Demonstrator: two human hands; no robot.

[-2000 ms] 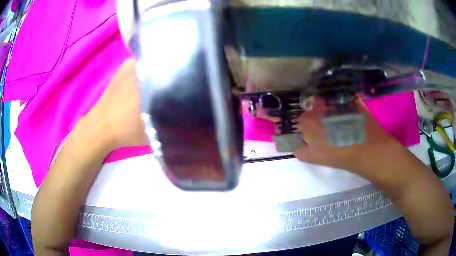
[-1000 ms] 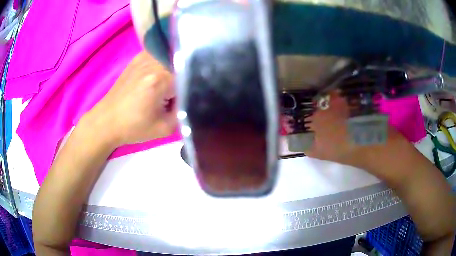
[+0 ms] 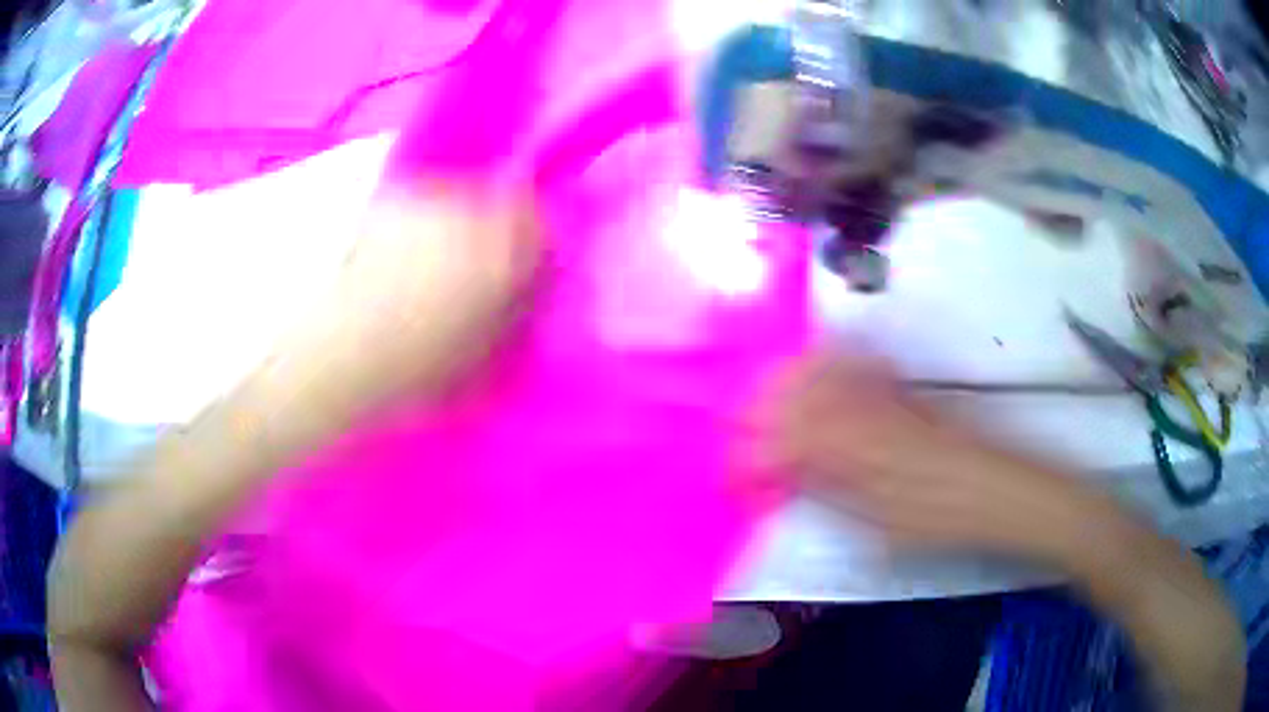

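Observation:
A large vivid pink garment panel (image 3: 557,487) spreads from beside the machine head over the table's front edge and down toward the wearer's lap. It is blurred by motion. My left hand (image 3: 452,285) is on the panel's left side; its fingers are blurred and partly lost against the cloth. My right hand (image 3: 828,431) is at the panel's right edge, its fingers closed on the fabric. The sewing machine head (image 3: 905,139) with its blue band is behind, and a bright glare lies near the needle area.
Scissors (image 3: 1176,403) with green and yellow handles lie on the table (image 3: 960,515) at the right. Flat pink cut pieces (image 3: 320,84) lie at the upper left. A blue basket (image 3: 1058,654) is below the table at the lower right.
The view has shifted, and the machine head appears farther up. The panel has come out toward the wearer and now hangs over the front edge. My right hand has come out from behind the machine parts.

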